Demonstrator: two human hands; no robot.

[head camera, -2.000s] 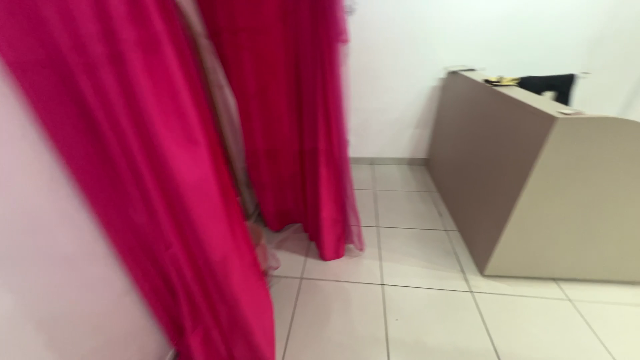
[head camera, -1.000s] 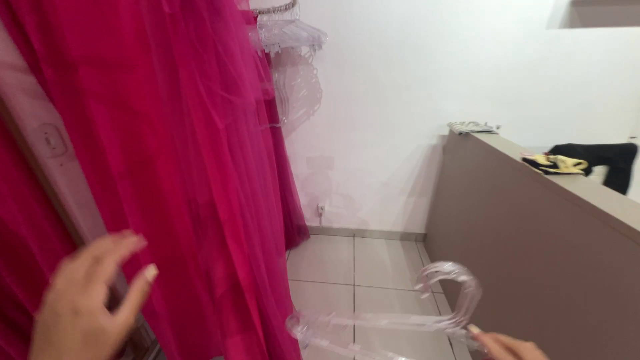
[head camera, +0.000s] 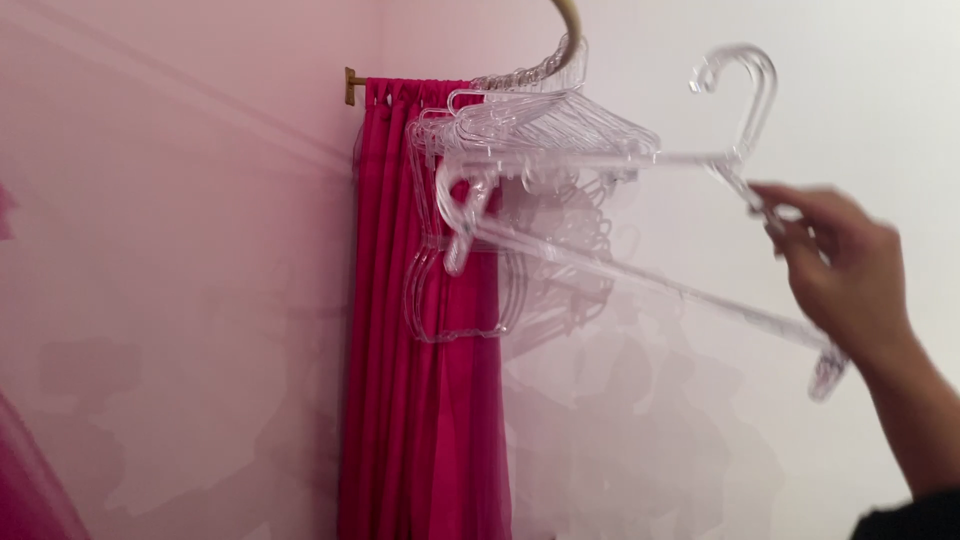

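On the right, my right hand [head camera: 844, 262] pinches a clear plastic clothes hanger [head camera: 645, 281] by one of its arms, close under the hook. The held hanger is tilted, its hook pointing up, and is partly blurred. Behind its left end, several more clear plastic hangers [head camera: 555, 124] hang bunched on a curved metal rail [head camera: 571, 30]. Whether the held hanger touches them, I cannot tell. My left hand is out of view.
A magenta curtain [head camera: 382, 322] hangs gathered from the rail beside the bunched hangers. The rail's wall bracket [head camera: 350, 86] is fixed to the wall [head camera: 187, 300]. More magenta fabric [head camera: 30, 480] shows at the lower left edge.
The view has turned up toward the rail. My right hand has risen with the clear hanger, which was low over the floor one second ago. My left hand has gone out of view.
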